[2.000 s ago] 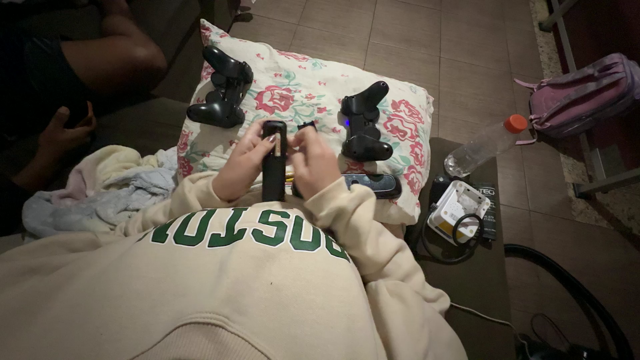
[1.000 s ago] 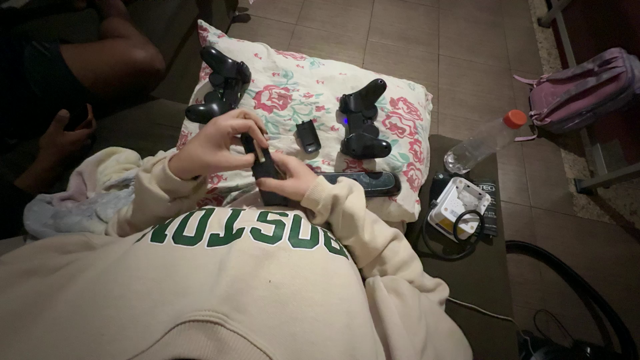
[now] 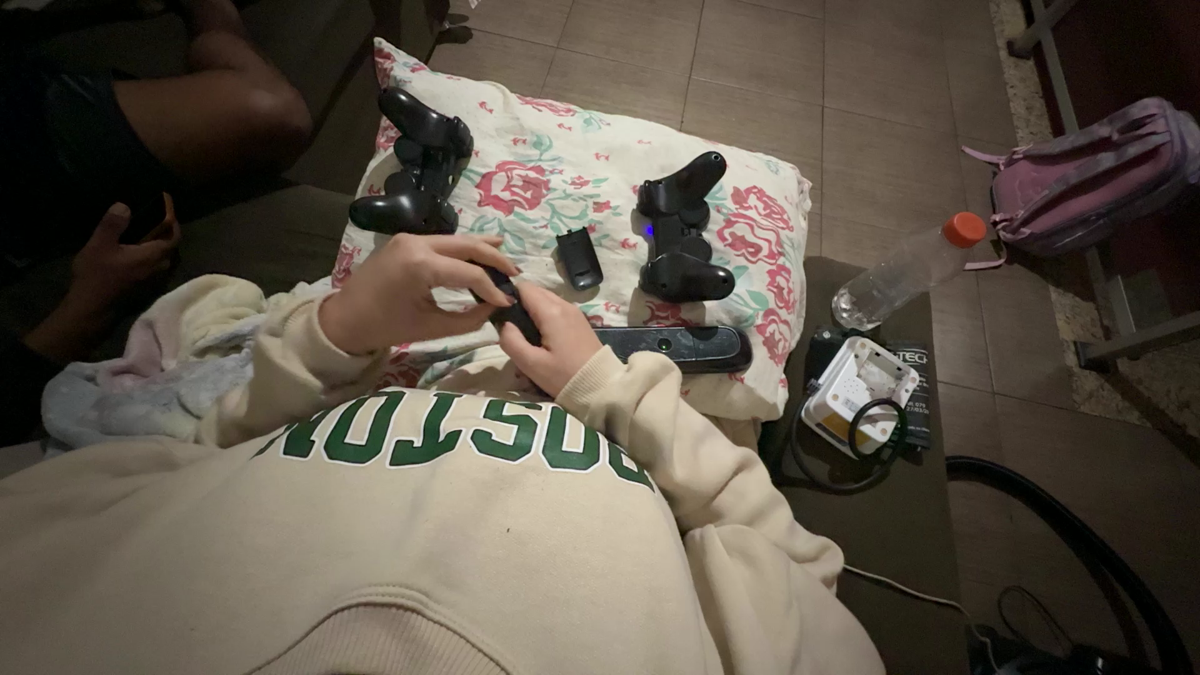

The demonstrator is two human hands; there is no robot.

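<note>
My right hand [image 3: 558, 342] holds a dark handheld device [image 3: 516, 309], perhaps a remote control, low over a floral pillow [image 3: 619, 141]. At its upper end are the fingertips of my left hand [image 3: 412, 286], thumb and fingers bent around a gap. A small black cover [image 3: 579, 259], like a battery cover, lies on the pillow beyond my hands. One black game controller [image 3: 413, 167] rests at the pillow's left; another [image 3: 685, 234], with a blue light, is at the right. Beside my right hand lies a long black object with a glossy top [image 3: 670, 347]; its left end is hidden.
Right of the pillow, a clear plastic bottle [image 3: 895, 277] with an orange cap lies near a white device [image 3: 861, 389] and a coiled black cable. A pink backpack [image 3: 1097, 183] is farther right. Another person's hand [image 3: 122, 248] and bent leg are at left, near a crumpled blanket [image 3: 169, 347].
The small black cover, beside my hand two seconds ago, has been let go and lies on the pillow. The handheld device has been tilted. My left hand's fingers have opened somewhat from around it.
</note>
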